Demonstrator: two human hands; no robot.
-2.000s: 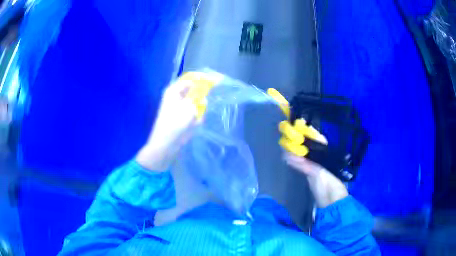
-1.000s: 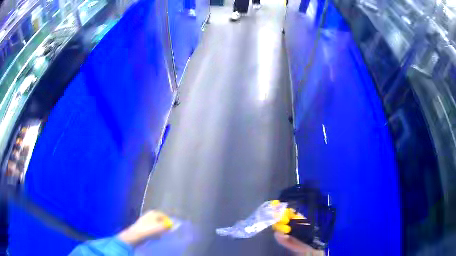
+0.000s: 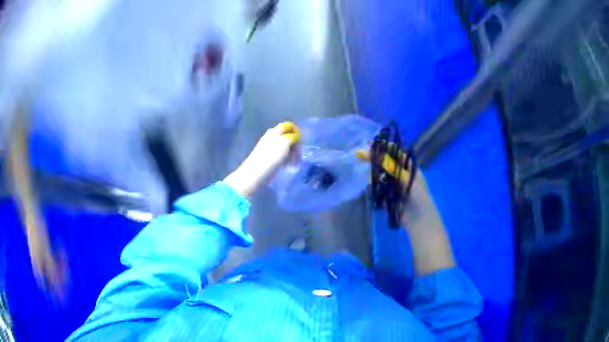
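A clear plastic bag is spread between my hands in front of my blue jacket, with a small dark bundle seen through it. My left hand, with yellow finger cots, is closed on the bag's left edge. My right hand, also with yellow cots, holds a stack of thin black frames seen nearly edge-on, beside the bag's right edge. Blur hides whether its fingertips also grip the bag.
Another person's bare forearm and hand show blurred at the left. A large pale blurred shape fills the upper left. Grey floor lies ahead, with a blue surface and dark racks at the right.
The view has tilted down and turned. Both hands are up at mid-picture again with the bag spread between them. The frames have turned edge-on, and another person's arm has appeared at left.
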